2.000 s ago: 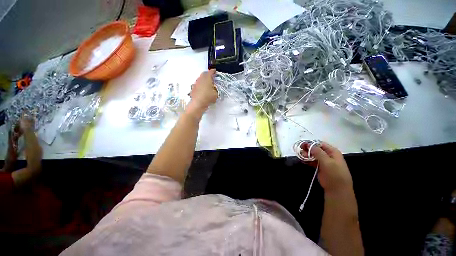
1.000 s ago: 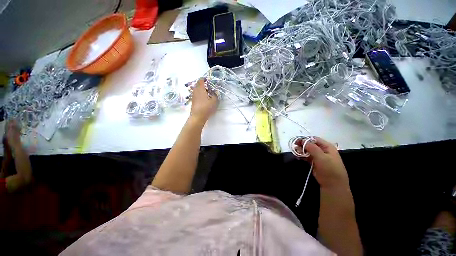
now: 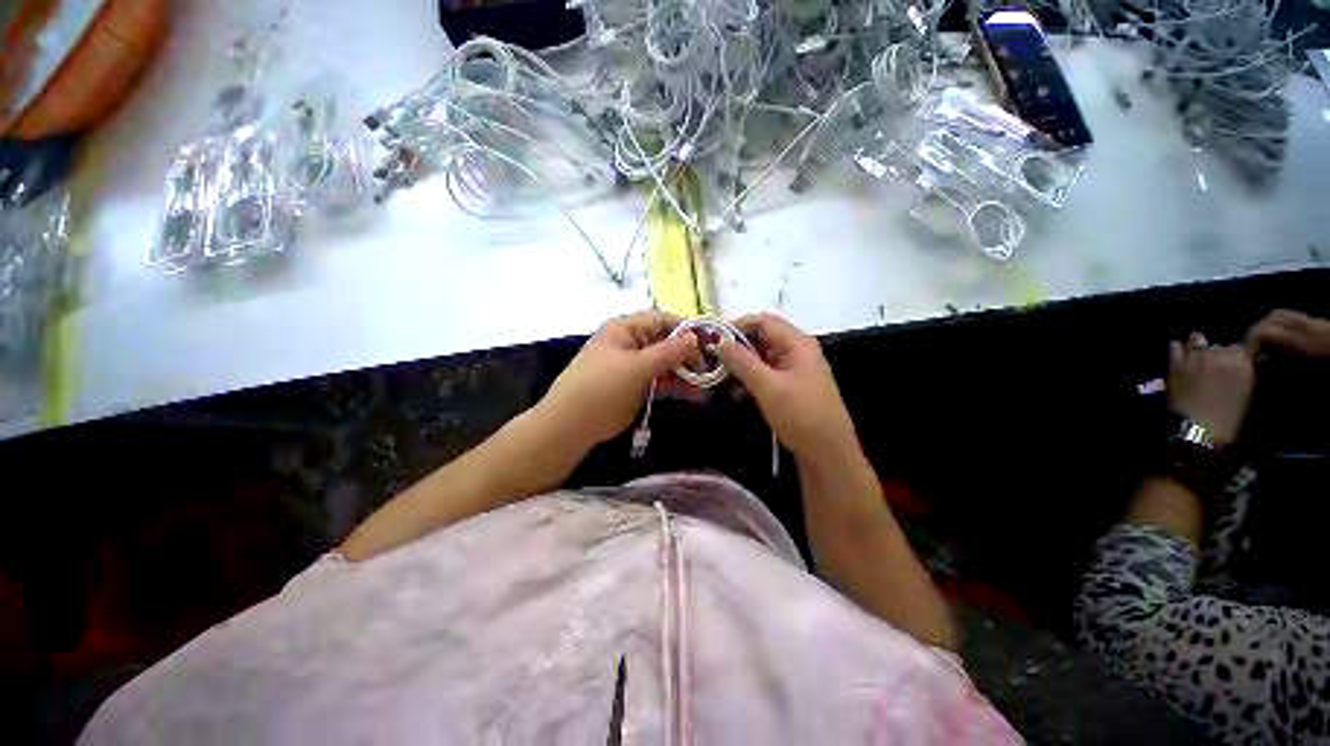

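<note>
A white USB cable (image 3: 702, 376) is coiled into a small ring just off the table's front edge, with two ends hanging down. My left hand (image 3: 630, 370) grips the ring's left side and my right hand (image 3: 776, 373) grips its right side, fingertips close together. A metal-tipped plug (image 3: 640, 437) hangs below my left hand. A loose cable bunch (image 3: 503, 131) lies on the table with its tips towards the left. The tangled cable pile (image 3: 729, 66) is behind my hands.
Yellow tape (image 3: 674, 262) runs to the table edge. Clear packs (image 3: 219, 204) lie left and more (image 3: 992, 168) lie right, beside a phone (image 3: 1033, 76). A black box (image 3: 514, 21) and an orange basket (image 3: 91, 66) are at the back. Another person's hand (image 3: 1211, 385) is at right.
My left hand has left the loose bunch and come back to the coiled cable. My right hand has brought the coil towards the middle. The view has tilted down and turned right.
</note>
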